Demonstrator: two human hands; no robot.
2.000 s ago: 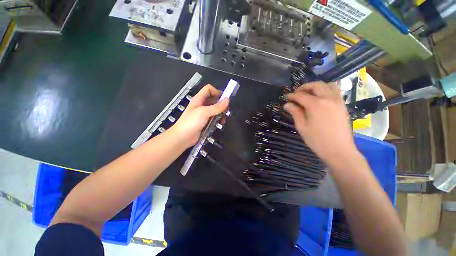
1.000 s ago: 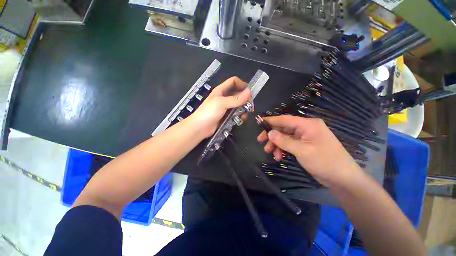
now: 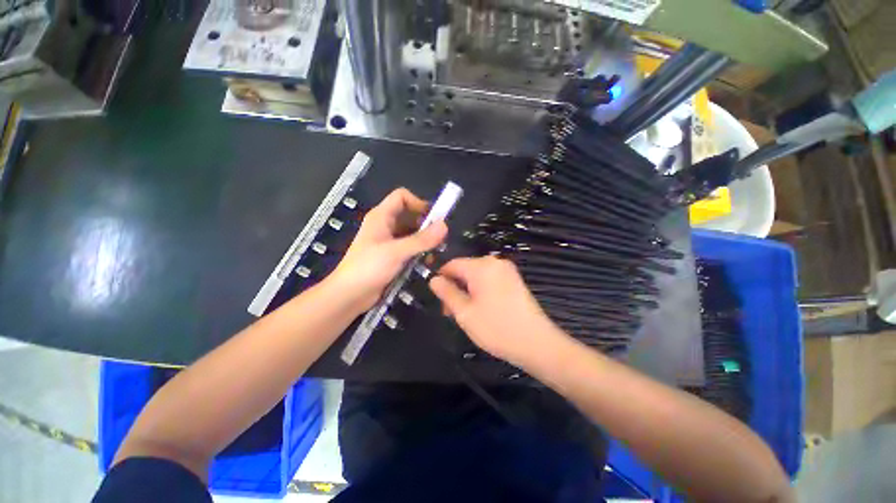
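Note:
My left hand (image 3: 385, 242) grips a silver insert loading bar (image 3: 364, 334) near its upper end, over the black mat. Small metal holders stick out along its right side. My right hand (image 3: 483, 300) is at the bar's right side with thumb and finger pinched at a holder; a cable seems to be in them, mostly hidden by the hand. A dark cable shows below the right hand. A second loading bar (image 3: 309, 234) lies on the mat to the left, with several holders. Black cable lengths (image 3: 599, 226) lie fanned on the right, shiny tips towards the bar.
The lower mould (image 3: 506, 59) and a chrome tie bar (image 3: 365, 59) stand behind the mat. A spare mould block (image 3: 257, 44) is at back left. A blue tote (image 3: 776, 324) with black pieces is at right, a small blue bin (image 3: 260, 462) below the bench at left, a white bucket (image 3: 752, 167) back right.
The right hand has gone from the cable pile to the held bar. The left hand still holds that bar. The camera view has shifted, and the scene's position in the frame with it.

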